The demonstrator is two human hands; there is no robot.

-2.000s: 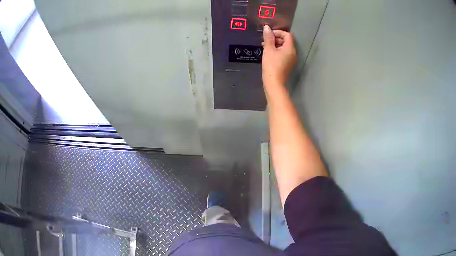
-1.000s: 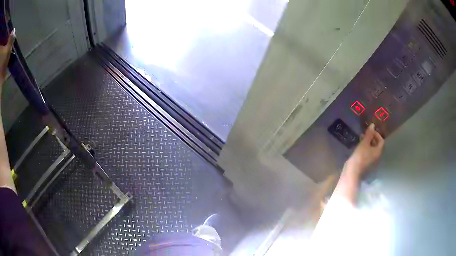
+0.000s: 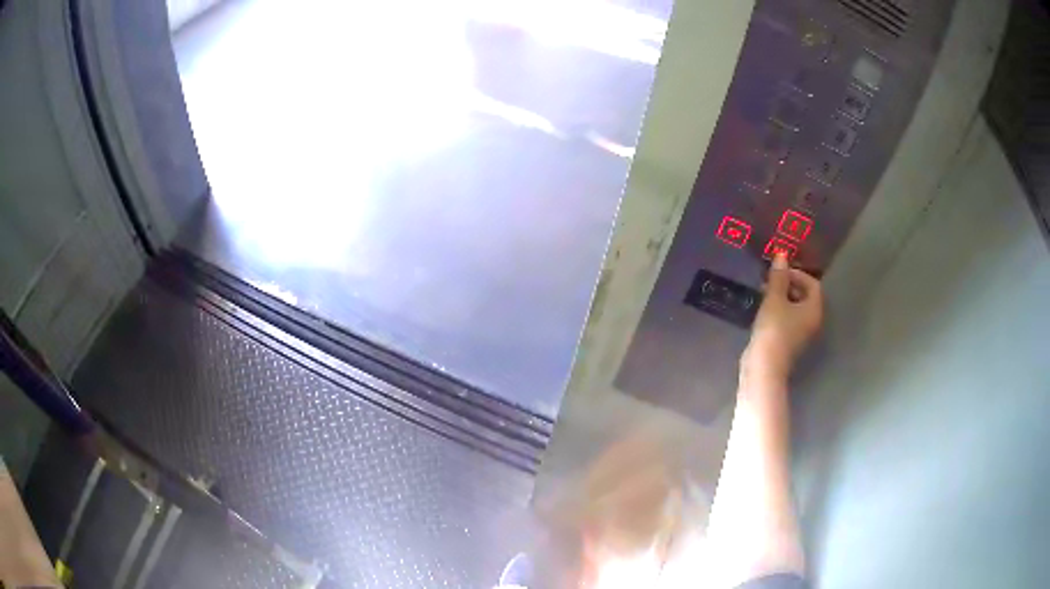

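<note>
My right hand touches a red-lit button on the brushed-metal elevator control panel with one fingertip. Its other fingers are curled, and it holds nothing. Three buttons near the fingertip glow red. At the lower left edge, only part of my left forearm shows; the hand is out of the picture. The metal rack's dark upright and silver base frame show at the lower left, partly cut off.
The elevator doorway stands open ahead, with a bright glossy floor beyond. Dark grooves of the door sill cross it. Diamond-plate floor lies inside. A pale wall is at the right. A blurred tan shape is at the bottom centre.
The view has turned towards the doorway and panel. A third button now glows red under my right fingertip. My left hand, seen at the rack upright a second ago, has left the picture.
</note>
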